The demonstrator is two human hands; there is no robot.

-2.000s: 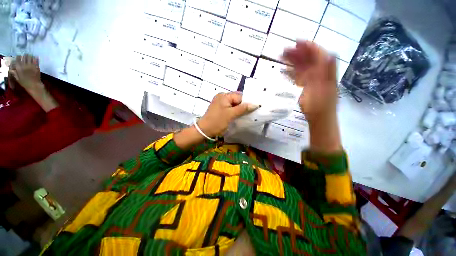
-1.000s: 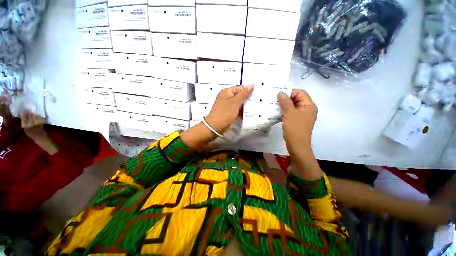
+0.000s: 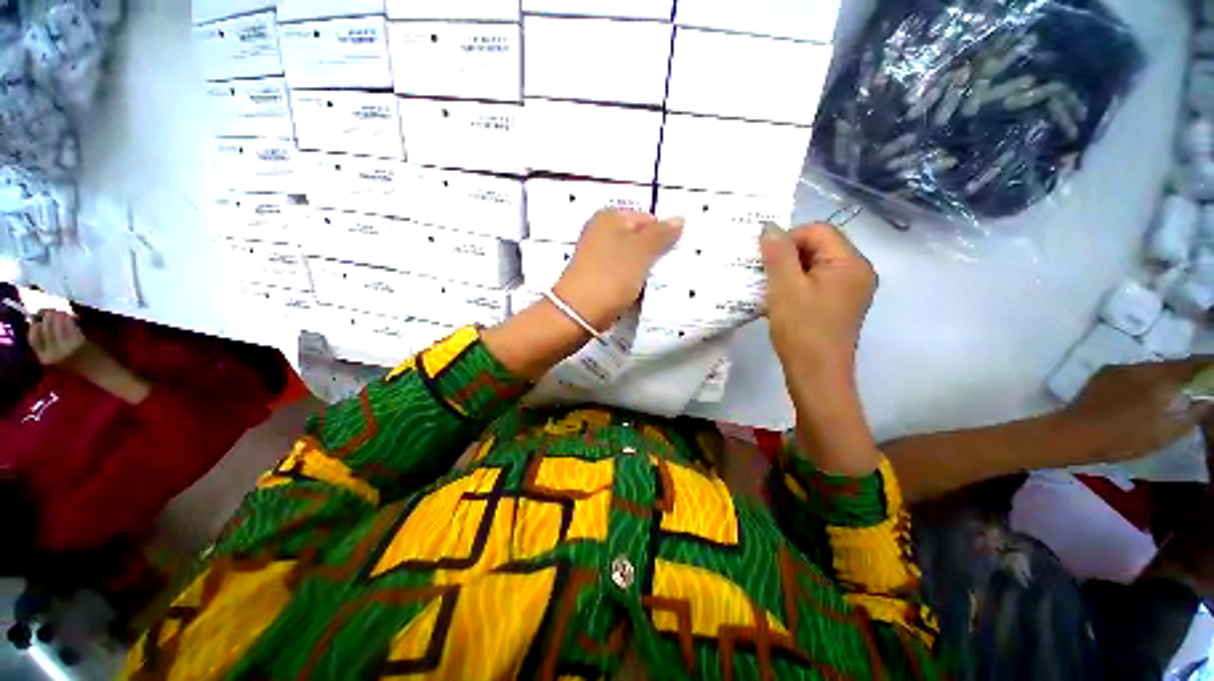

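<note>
Small white cartons [image 3: 457, 63] lie edge to edge in rows; those at the left and middle bear a dot and fine print, several at the upper right [image 3: 746, 80] are blank. A white label sheet [image 3: 692, 293] with dots and print is stretched between my hands over the near right cartons and curls below them. My left hand [image 3: 615, 266] pinches its left side, my right hand [image 3: 819, 286] its right side. Whether a single label is peeled off cannot be told.
A clear bag of black cables [image 3: 985, 107] lies right of the cartons. White pieces are heaped at far left [image 3: 47, 80] and far right [image 3: 1172, 253]. A neighbour in red [image 3: 147, 426] sits at left. Another person's arm [image 3: 1038, 432] reaches in at right.
My right hand has come down from a blurred raised position to grip the sheet beside my left hand. The neighbour's arm at right has moved up over the table edge.
</note>
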